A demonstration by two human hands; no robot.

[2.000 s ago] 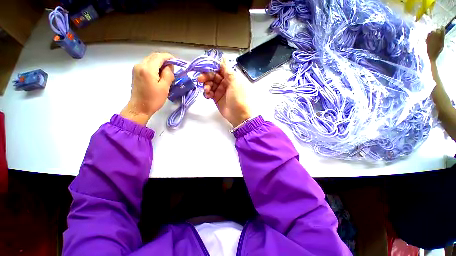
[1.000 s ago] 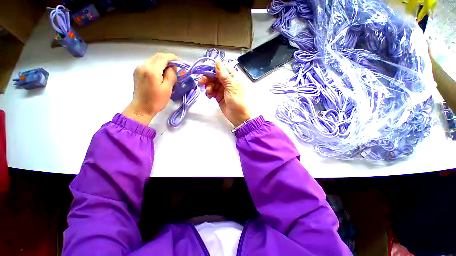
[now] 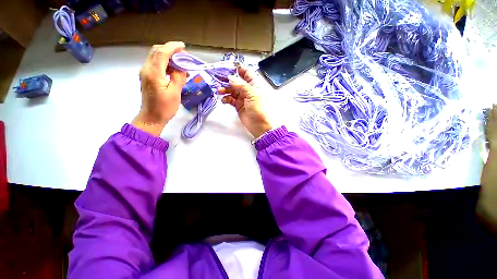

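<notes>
My left hand [image 3: 162, 84] holds one end of a lilac looped cable bundle [image 3: 199, 66]. My right hand [image 3: 245, 98] pinches the other end of the bundle, by its plug end. A small blue-purple box with an orange-red spot [image 3: 195, 93] is just under the bundle, beside my left fingers; whether it is gripped or lies on the table I cannot tell. Another looped cable [image 3: 200, 119] lies on the white table below the box. More cable [image 3: 233, 56] shows behind my right fingers.
A large lilac cable pile [image 3: 381, 92] under clear plastic covers the right. A black smartphone [image 3: 290, 62] lies beside it. Cardboard [image 3: 191, 27] lies along the far edge. A filled box [image 3: 78, 47] and another box [image 3: 34, 86] are at left. Part of another person shows at far right.
My left hand has risen slightly and opened its fingers around the bundle's loop. The bundle is stretched straighter between my hands, and more of the box shows. The other person's arm at right has moved.
</notes>
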